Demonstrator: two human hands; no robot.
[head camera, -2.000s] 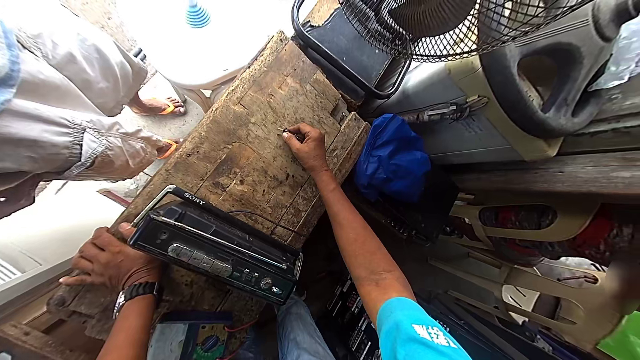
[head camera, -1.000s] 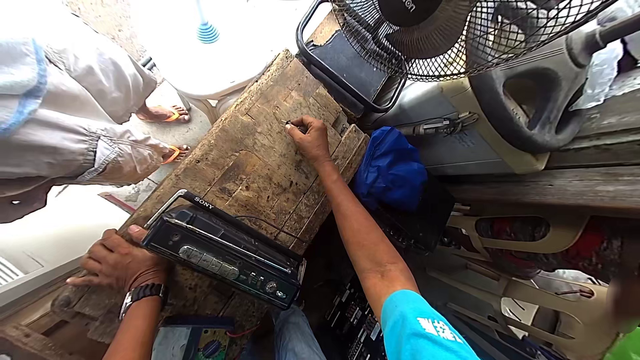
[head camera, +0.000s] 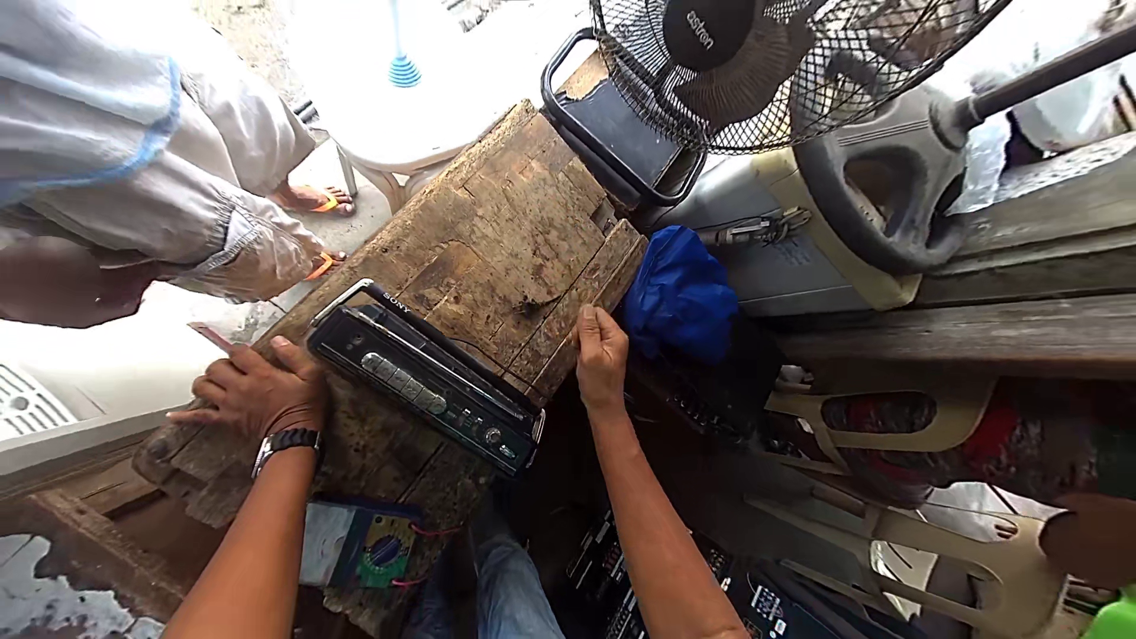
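A black Sony radio cassette player (head camera: 426, 377) lies on a worn wooden bench top (head camera: 506, 231), its row of keys facing up. My left hand (head camera: 266, 386), with a watch on the wrist, rests on the wood against the player's left end, fingers spread. My right hand (head camera: 600, 351) is at the bench's right edge, thumb and fingers pinched together; whether something small is between them cannot be told. A thin dark cable runs from behind the player across the wood, close to a small dark tuft (head camera: 530, 306).
A multimeter (head camera: 383, 548) with red leads lies near my left forearm. A blue plastic bag (head camera: 679, 293) hangs beside the bench's right edge. A black fan (head camera: 719, 53) stands beyond it. At left stands a person in light trousers (head camera: 240, 204), near a white round table (head camera: 373, 115).
My right hand has moved from the middle of the bench top back toward me, to its right edge. My left hand stays beside the player.
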